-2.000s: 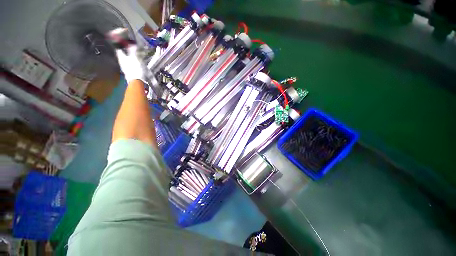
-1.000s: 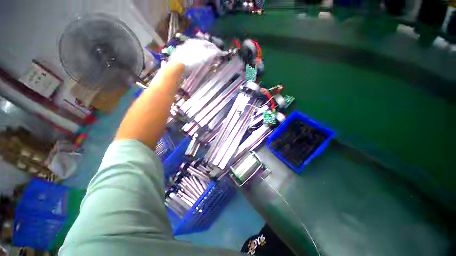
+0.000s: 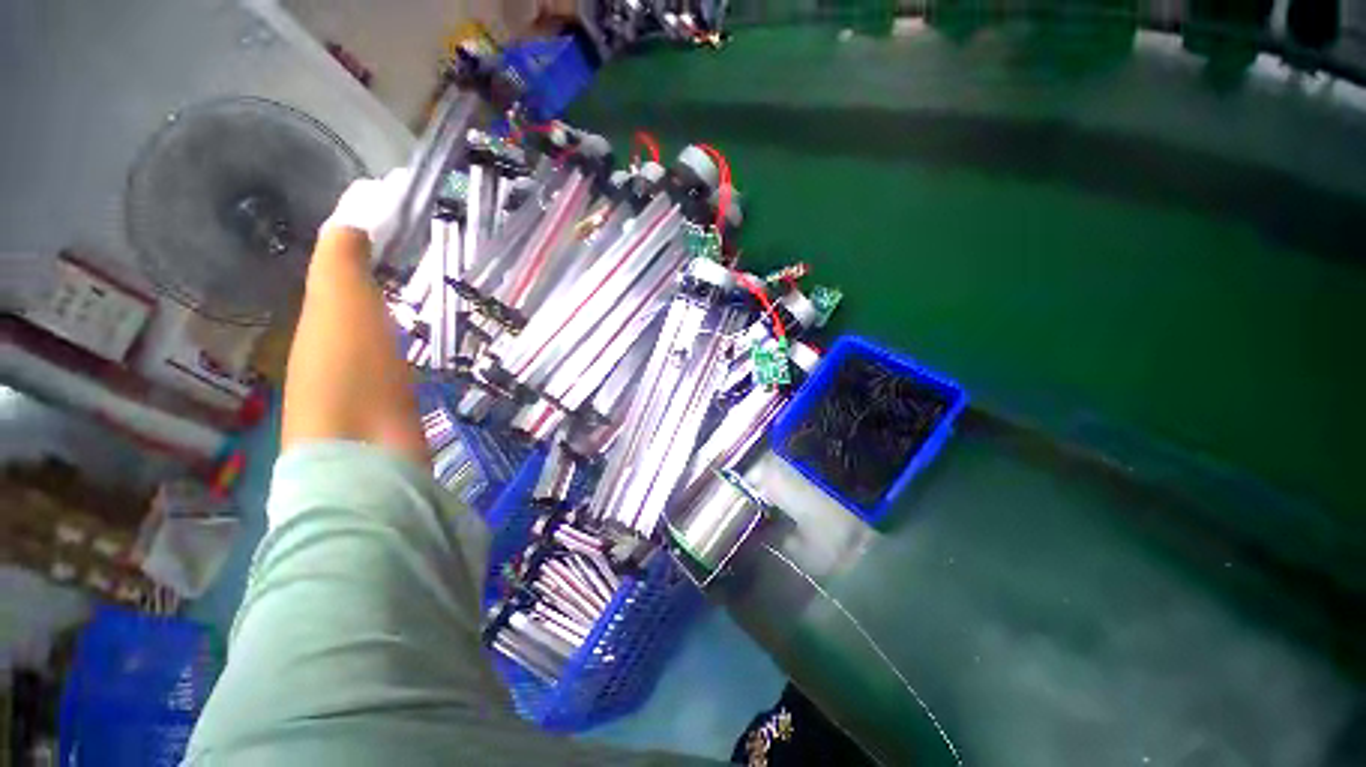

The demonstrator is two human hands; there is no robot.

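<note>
Many long silver crossflow fan units (image 3: 592, 307) lie slanted in a pile at the bench's left side, several with red wires and green circuit boards (image 3: 772, 361) at their upper ends. My left hand (image 3: 370, 207), in a white glove, is at the far left end of the pile. It is closed on a blurred silver unit (image 3: 432, 162) that slants up to the right from the hand. The fingers are blurred and partly hidden. My right hand is out of the picture.
A blue bin (image 3: 869, 427) of small black parts stands right of the pile. A solder reel (image 3: 715, 528) in its holder sits at the bench edge, its solder wire (image 3: 857, 629) trailing down. A blue crate (image 3: 607, 659) of units is below; a fan (image 3: 247, 210) stands upper left.
My left hand went from the far left onto the top of the pile, then back left with a unit in it. The view has shifted slightly.
</note>
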